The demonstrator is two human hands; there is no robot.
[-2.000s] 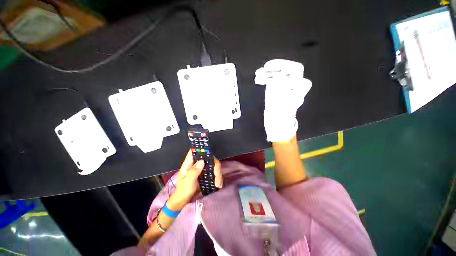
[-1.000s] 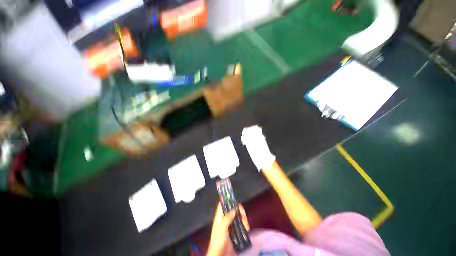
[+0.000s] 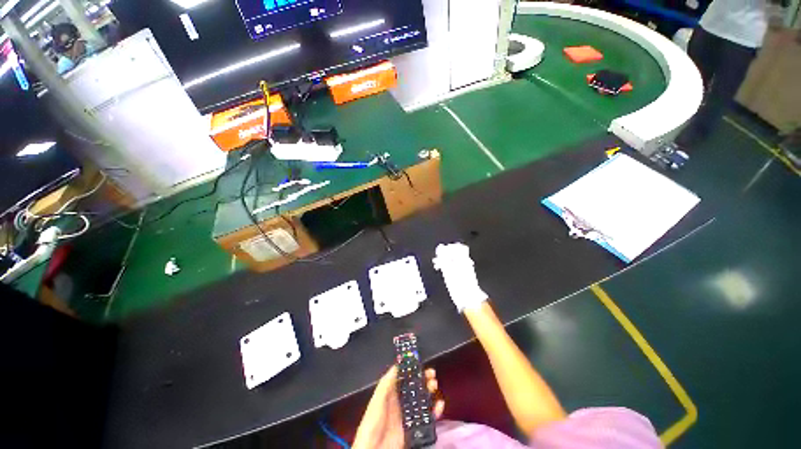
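My left hand [image 3: 384,409], bare, holds a long black remote control [image 3: 413,390] upright in view at the bench's front edge. My right hand [image 3: 458,276], in a white glove, rests on the black bench just right of the units; its fingers look curled, and whether anything is in them cannot be seen. Three flat white units lie in a row on the bench: one nearest the glove [image 3: 397,286], one in the middle [image 3: 337,314], and one at the left [image 3: 270,350]. The remote's top end is below the nearest unit, not touching it.
A clipboard [image 3: 625,206] lies on the bench at right. Behind are a green-topped table [image 3: 356,131] with a power strip [image 3: 306,151], orange cartons [image 3: 362,82], a large screen [image 3: 299,44] showing a menu, and a curved white conveyor rail [image 3: 672,83]. A person [image 3: 727,53] stands back right.
The view has lifted from the bench to the screen and conveyor and is sharper than one second ago. The remote stays in my left hand; my gloved hand stays beside the units.
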